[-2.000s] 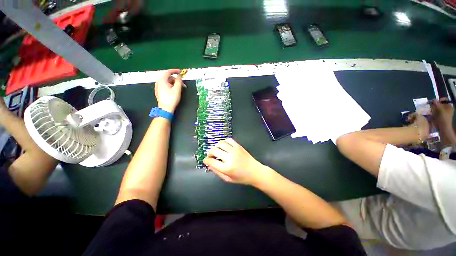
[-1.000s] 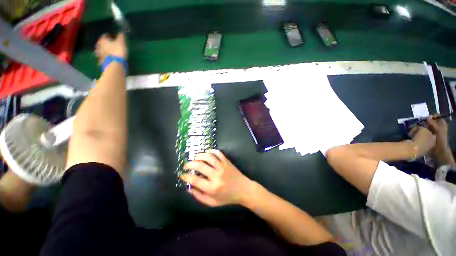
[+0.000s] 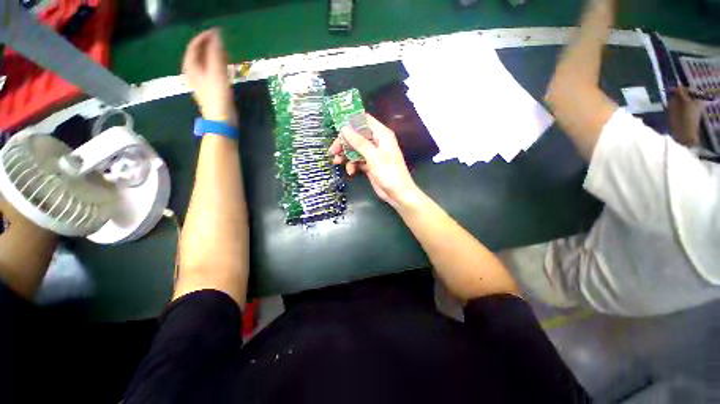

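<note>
My right hand (image 3: 377, 158) holds a green circuit board (image 3: 348, 110) with a silver area, raised beside the upper right part of the row of boards. The row of boards (image 3: 310, 150), green and silver, lies on the dark green mat in front of me. My left hand (image 3: 207, 63), with a blue wristband (image 3: 215, 127) on the wrist, is over the white ledge, left of the row. It is blurred, and no object shows in it; its fingers look close together, but their exact state is unclear.
A white fan (image 3: 130, 170) stands at left, a red tray (image 3: 55, 79) beyond it. A dark slab (image 3: 399, 118) and white papers (image 3: 474, 102) lie right of the row. A part-built unit (image 3: 340, 14) lies on the green belt. A neighbour's arm (image 3: 580, 87) reaches forward at right.
My left hand has come back from over the belt near the red tray. My right hand has lifted a board from the row's near end. The neighbour's arm has swung forward. The view has shifted.
</note>
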